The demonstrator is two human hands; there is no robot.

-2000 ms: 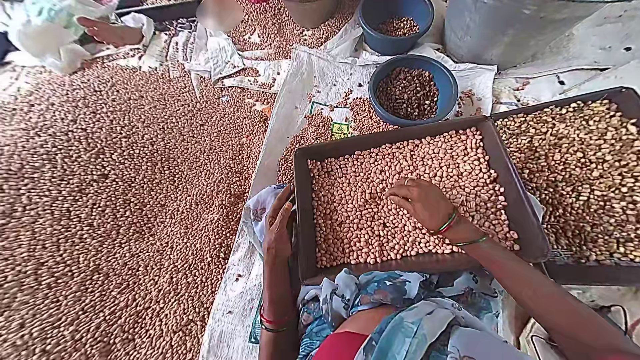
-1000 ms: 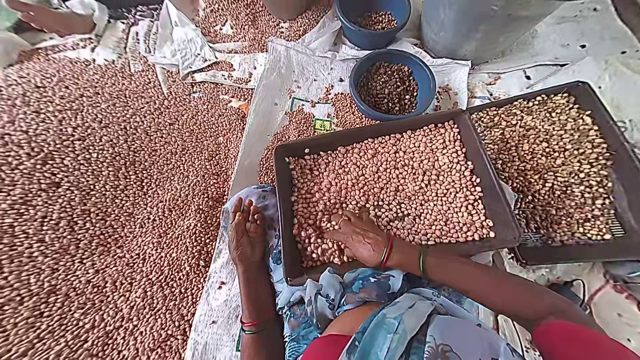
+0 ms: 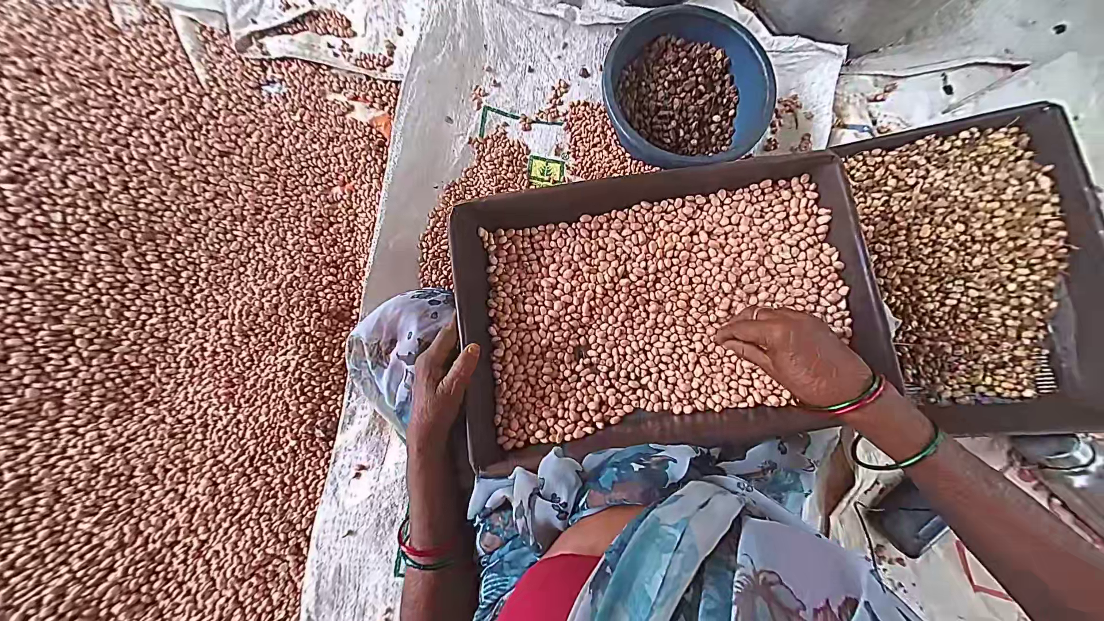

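Note:
A dark rectangular tray [image 3: 655, 175] rests tilted on my lap, spread with pinkish shelled peanuts [image 3: 638, 302]. My left hand [image 3: 440, 384] grips the tray's left edge, thumb up beside the wall. Over the right part of the peanuts is my right hand [image 3: 789, 349], fingertips bunched together at the nuts; whether a nut is pinched between them cannot be told. Bangles circle both wrists. A blue plastic bowl [image 3: 759, 86] of darker nuts stands just behind the tray.
A broad heap of peanuts [image 3: 172, 328] covers the left side. To the right, a second dark tray [image 3: 1069, 302] holds yellowish-brown pieces and reaches the first tray's edge. White woven sacking [image 3: 440, 95] with scattered peanuts lies underneath. Part of a grey container [image 3: 854, 21] shows at the top right.
My left hand, off the tray and palm up one second ago, now holds its left edge. My right hand has moved from the tray's lower left part to its right part.

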